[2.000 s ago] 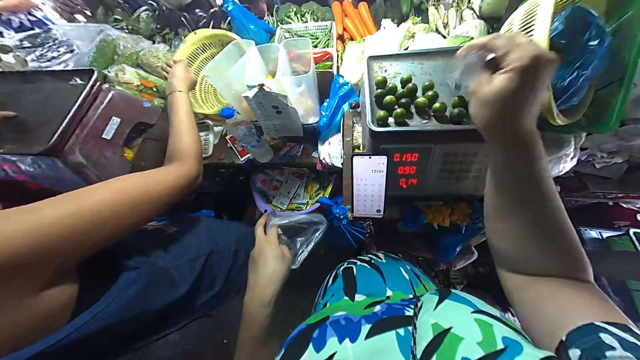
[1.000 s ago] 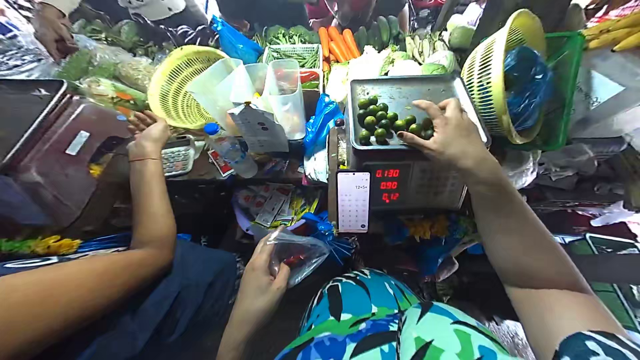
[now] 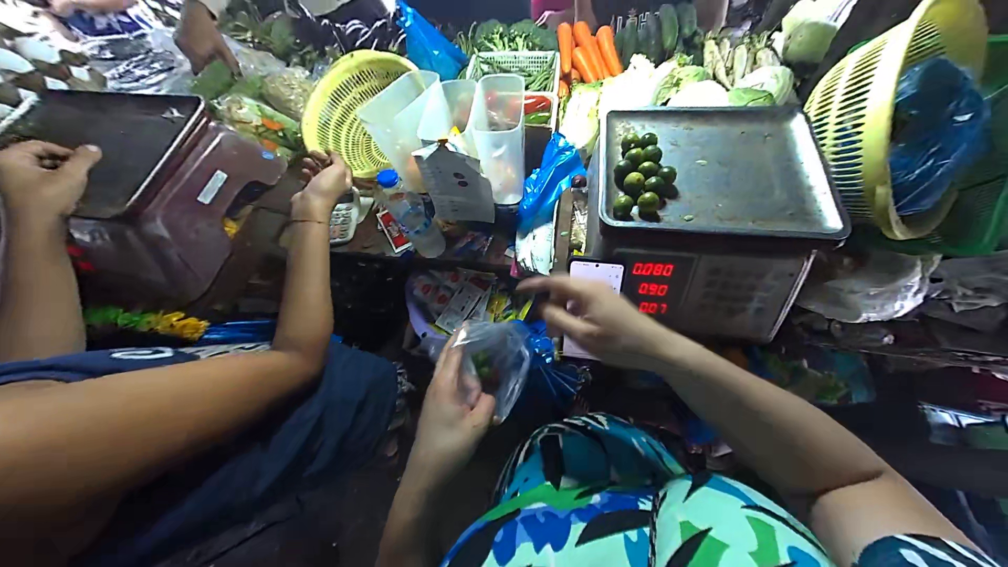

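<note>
My left hand (image 3: 457,402) holds a clear plastic bag (image 3: 504,366) by its side, and something green shows inside. Over the phone, just right of the bag's mouth, is my right hand (image 3: 587,315); its fingers are partly bent, and whether anything is between them cannot be told. Several small green citrus fruits (image 3: 646,175) sit in a cluster at the left of the metal tray (image 3: 756,177) of a digital scale (image 3: 732,295) with red digits. A phone (image 3: 596,272) leans upright against the scale's front, partly behind my right hand.
A co-worker's hands (image 3: 319,185) are at the left, beside a second scale (image 3: 197,189). Clear plastic containers (image 3: 500,142), a water bottle (image 3: 413,216) and a yellow basket (image 3: 354,102) stand mid-left. Another yellow basket (image 3: 874,126) with a blue bag is at the right. Carrots (image 3: 587,51) lie behind.
My right hand has moved from the scale's tray down and left to near the bag. The citrus fruits on the tray are fewer, and the red digits have dropped.
</note>
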